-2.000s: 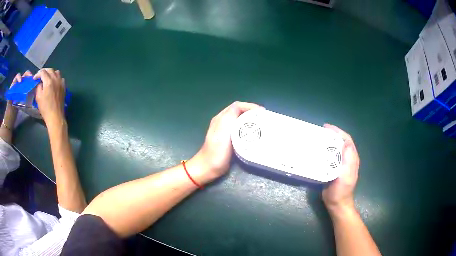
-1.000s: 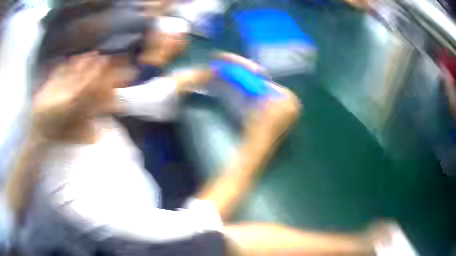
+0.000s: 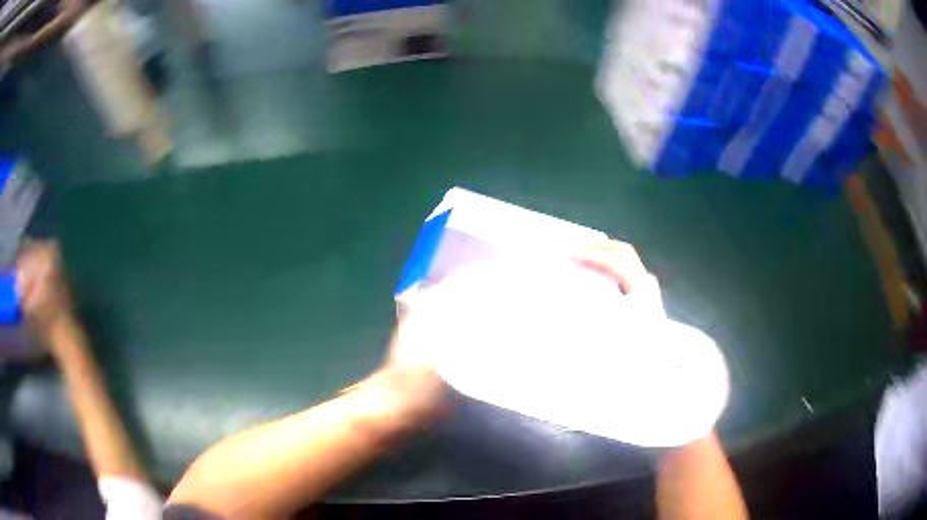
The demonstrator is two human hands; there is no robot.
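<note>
A bright white oblong unit (image 3: pixel 610 381) is held above the table, its top glared out. A white carton with a blue side (image 3: pixel 423 254) is directly behind and left of it, partly covered; glare hides where they meet. My left hand (image 3: pixel 415 364) is at the left end of both, closed around the carton's near left corner, partly hidden by glare. My right hand (image 3: pixel 630 272) shows its fingers over the carton's far right edge; its palm is hidden behind the unit and the wrist comes out below.
The green table (image 3: pixel 244 254) curves along my front. A stack of blue-and-white cartons (image 3: pixel 752 91) stands at back right, another carton (image 3: pixel 388 39) at the back. A neighbour's hand (image 3: pixel 43 284) is at far left by a blue item. A white sleeve (image 3: pixel 905 442) shows at far right.
My view swung left to the neighbour, then back to my hands. A blue-and-white carton is now between my hands with the unit; two seconds ago they held only the unit.
</note>
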